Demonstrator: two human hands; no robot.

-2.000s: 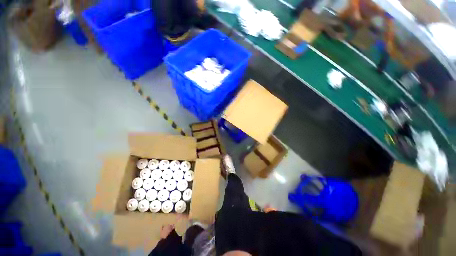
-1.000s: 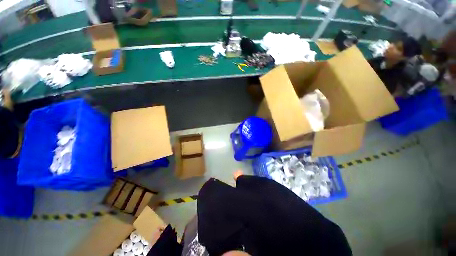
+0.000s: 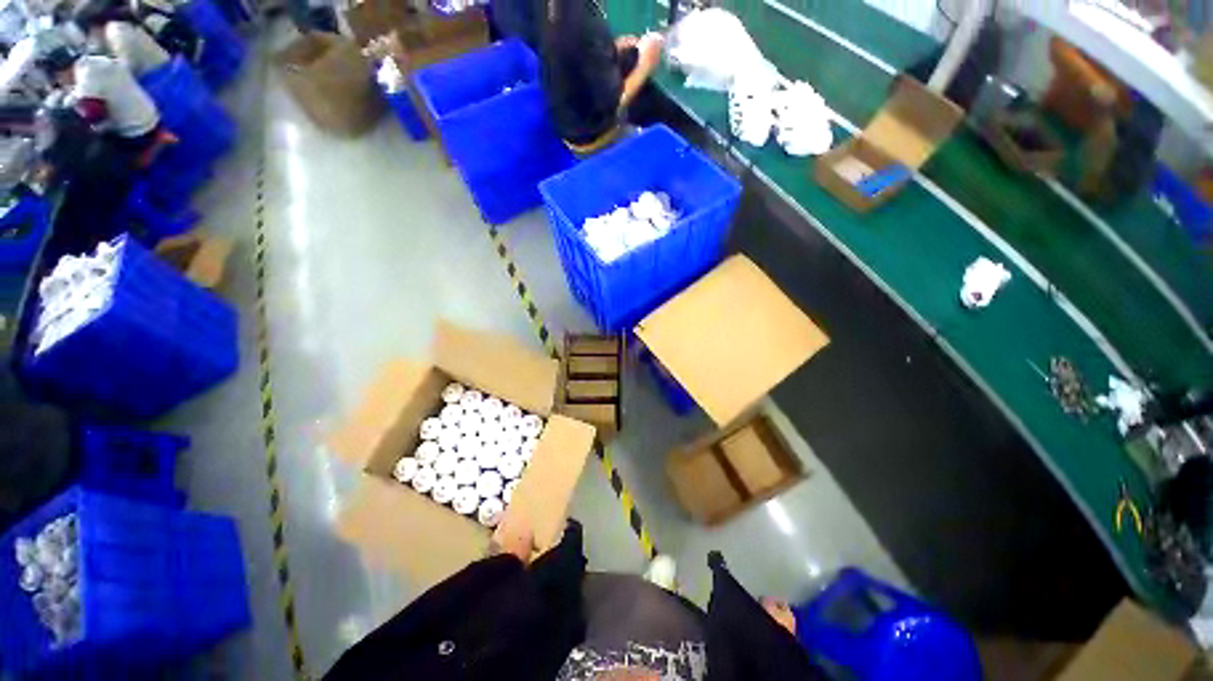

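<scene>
The open carton (image 3: 551,487) stands on the floor in front of me, its flaps spread. Round white parts (image 3: 468,447) with centre marks stand packed in rows inside it. My left hand (image 3: 514,535) is at the carton's near edge, partly hidden by the flap and sleeve; its fingers are too small to read. My right hand (image 3: 781,615) shows small beside the blue stool, mostly hidden by the dark sleeve; I cannot tell if it holds anything.
A blue bin (image 3: 639,200) of white parts, a flat cardboard piece (image 3: 732,338), a small slatted box (image 3: 591,379) and an open box (image 3: 736,470) lie ahead. A blue stool (image 3: 885,632) is right. The green bench (image 3: 918,286) runs along the right. A person (image 3: 585,80) stands at it.
The view has swung back left from the bench to the carton of round parts. My left hand now shows at the carton's near edge. The large carton at the right has mostly left view.
</scene>
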